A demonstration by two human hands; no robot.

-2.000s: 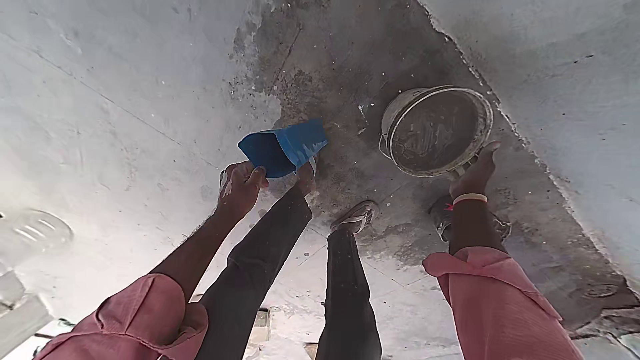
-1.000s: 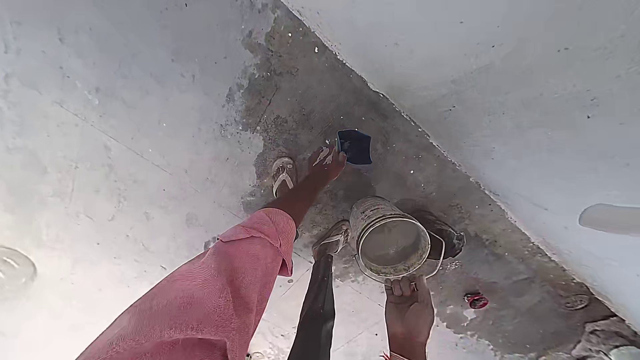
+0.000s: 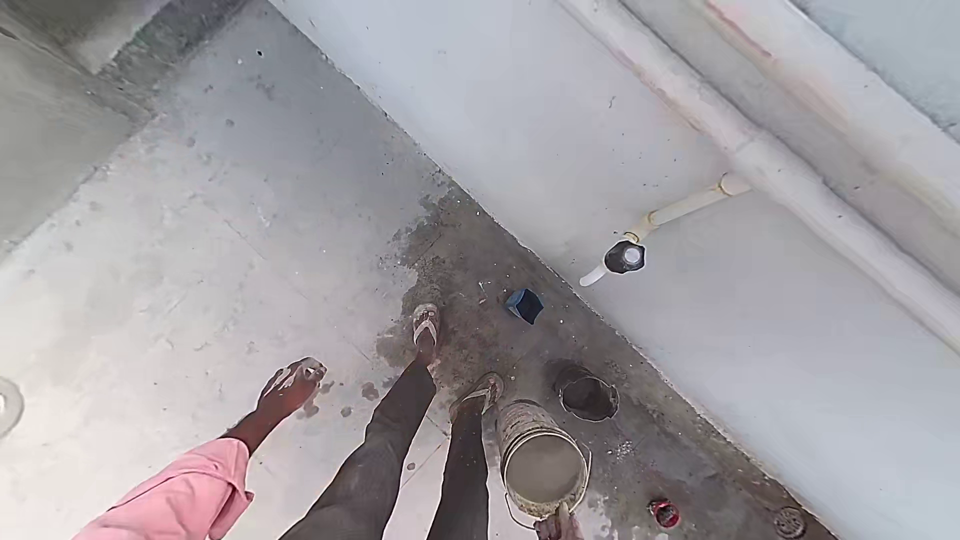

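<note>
A dirty, pale bucket with a wire handle [image 3: 517,424] stands or hangs by my right foot with greyish contents in it. My right hand [image 3: 559,523] grips its near rim, mostly cut off by the bottom edge of the view. My left hand [image 3: 292,384], smeared with white, holds nothing and hangs over the pale floor at the left, its fingers loosely curled. A blue plastic container [image 3: 524,306] rests on the wet floor near the wall. Between it and my bucket sits a dark bucket [image 3: 588,394].
A tap [image 3: 625,257] on a pale pipe [image 3: 686,206] juts from the white wall at the right. A red object [image 3: 664,513] and a round drain cover [image 3: 790,522] lie near the wall. My sandalled feet [image 3: 426,326] stand on the stained floor.
My left hand has let go of the blue container and moved left, away from it. The view has shifted to show more of the wall and tap.
</note>
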